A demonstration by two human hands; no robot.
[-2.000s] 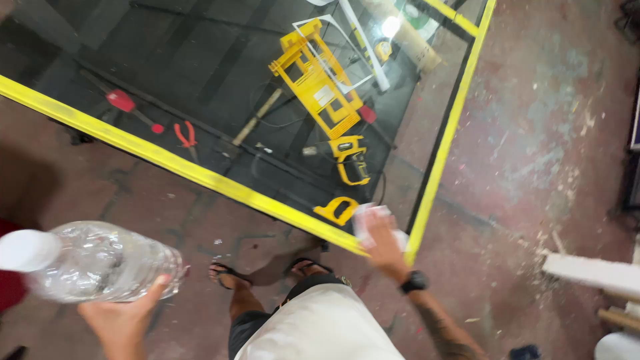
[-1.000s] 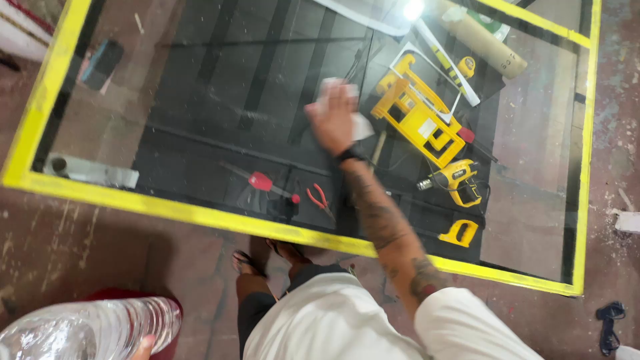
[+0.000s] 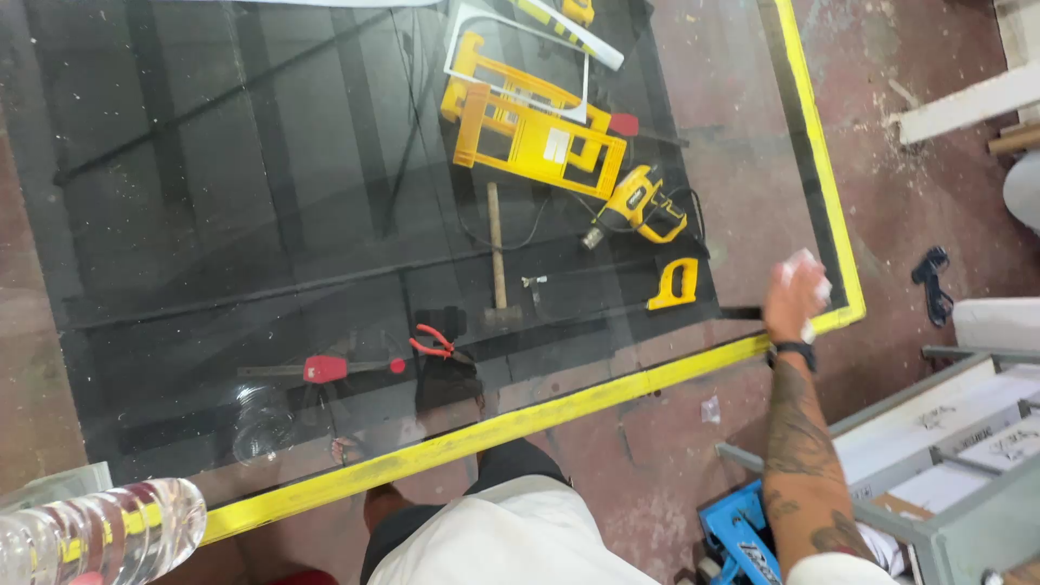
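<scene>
My right hand (image 3: 792, 301) presses a crumpled white cloth or tissue (image 3: 804, 268) on the glass panel (image 3: 719, 171), by the near right corner of its yellow-taped edge (image 3: 601, 390). At the lower left is a clear plastic bottle (image 3: 106, 532); only a fingertip of my left hand (image 3: 85, 578) shows against it, at the frame's bottom edge. Seen through the glass are a yellow heat gun (image 3: 642, 207), a yellow-handled saw (image 3: 676, 284), red-handled pliers (image 3: 435, 343), a hammer with a wooden handle (image 3: 496, 244), a red-handled clamp (image 3: 325, 369) and yellow plastic frames (image 3: 544, 146).
A grey metal rack (image 3: 967, 504) with white boxes stands at the lower right, beside a blue object (image 3: 739, 528). White boards (image 3: 971, 101) lie at the upper right. A dark sandal-like thing (image 3: 934, 284) is on the reddish floor.
My right hand with the white cloth has moved from the middle of the glass to its near right corner. The bottle stays at the lower left. The view has shifted and turned.
</scene>
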